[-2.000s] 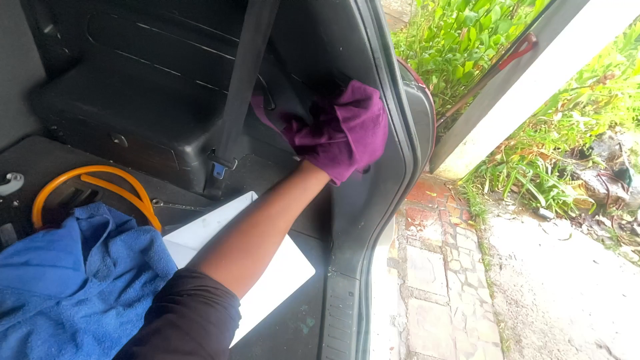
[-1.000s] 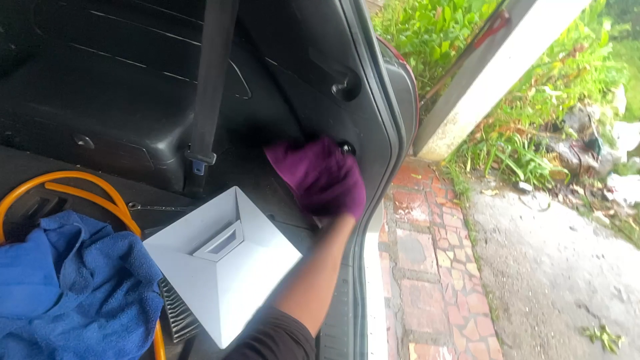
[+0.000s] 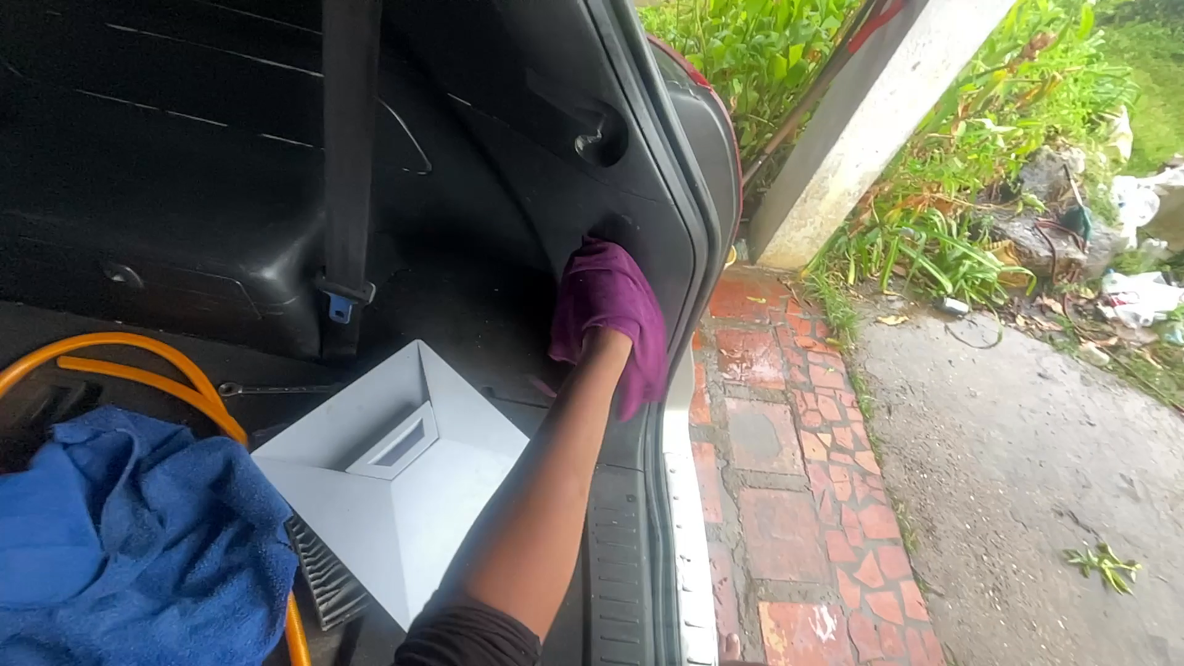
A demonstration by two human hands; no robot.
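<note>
My left hand [image 3: 605, 340] is wrapped in a purple cloth [image 3: 606, 287], which hides the fingers. The cloth presses on the black plastic side trim [image 3: 518, 157] of a car's cargo area, below a round recess. One end of it hangs down beside the wrist. Under the forearm lies a pale grey four-sided piece with a rectangular opening [image 3: 462, 472], its material unclear. My right hand is not in view.
A blue towel [image 3: 157, 546], an orange hose [image 3: 139, 342] and a wrench [image 3: 268, 389] lie to the left. A seat belt [image 3: 349, 139] hangs down. Beyond the door sill [image 3: 684, 527] are brick paving [image 3: 768, 527] and a post [image 3: 869, 139].
The left hand and purple cloth have moved over the side trim, now just below the round recess. The grey piece, mostly behind the arm two seconds ago, shows more fully.
</note>
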